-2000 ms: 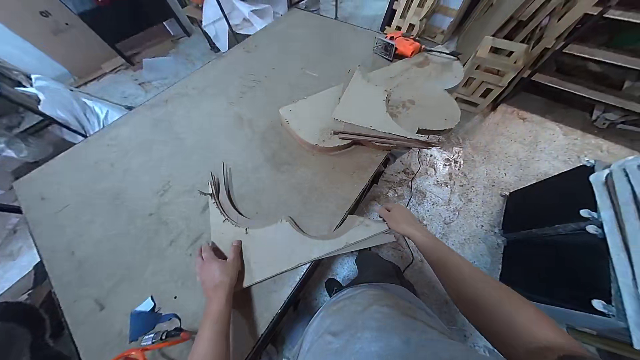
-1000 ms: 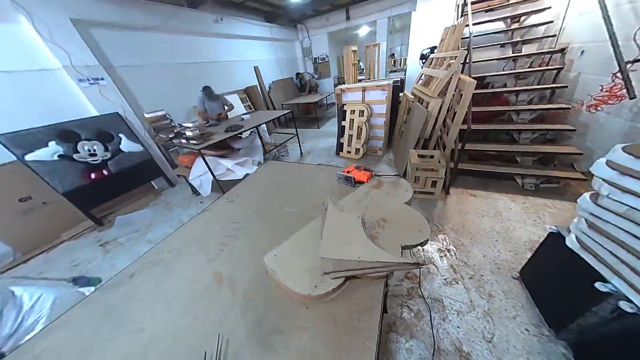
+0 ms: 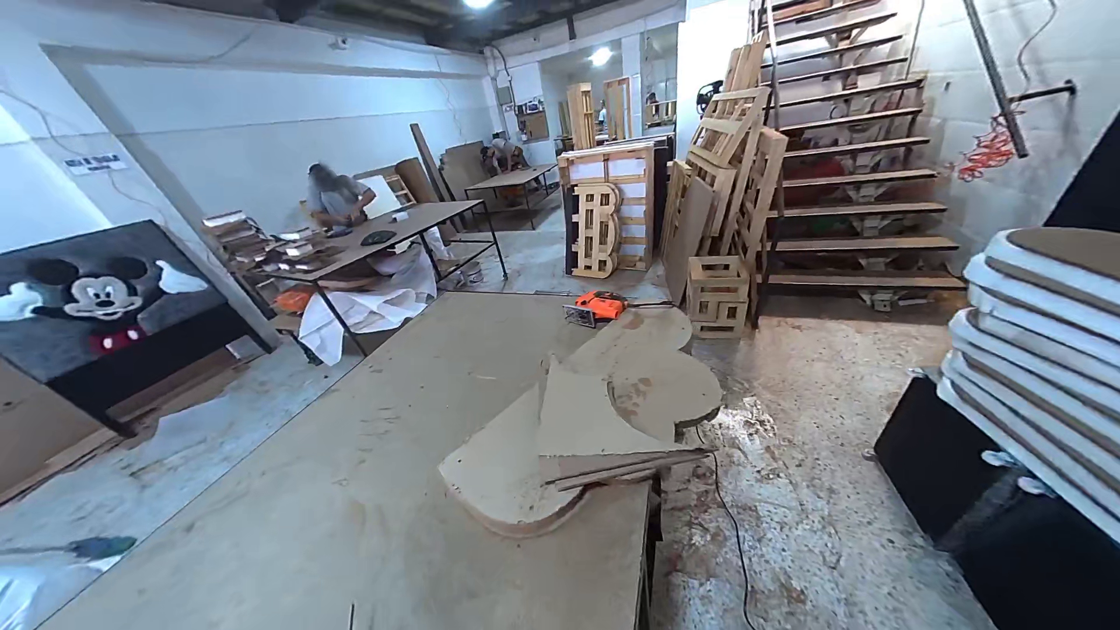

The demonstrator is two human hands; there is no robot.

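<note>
Neither of my hands shows in the head view now, so what they hold is hidden. On the large worktable [image 3: 350, 490] lie several curved fibreboard cutouts [image 3: 647, 372], overlapping along its right edge. A pointed piece with a concave curve [image 3: 577, 407] rests on top, over thin strips [image 3: 612, 468]. An orange jigsaw [image 3: 601, 304] sits at the far end of the table, beside the cutouts. At the bottom edge, a thin dark tip [image 3: 352, 616] just enters the view.
A power cord [image 3: 731, 525] trails down the right side onto the dusty floor. Padded boards [image 3: 1041, 350] are stacked over black boxes [image 3: 927, 464] at right. Wooden frames [image 3: 726, 175] lean beside open stairs [image 3: 862, 210]. A person [image 3: 334, 197] works at another table [image 3: 394, 229].
Two seconds ago both my hands were on a curved-edged board at the table's near edge; now hands and board are out of view. The view has tilted up strongly.
</note>
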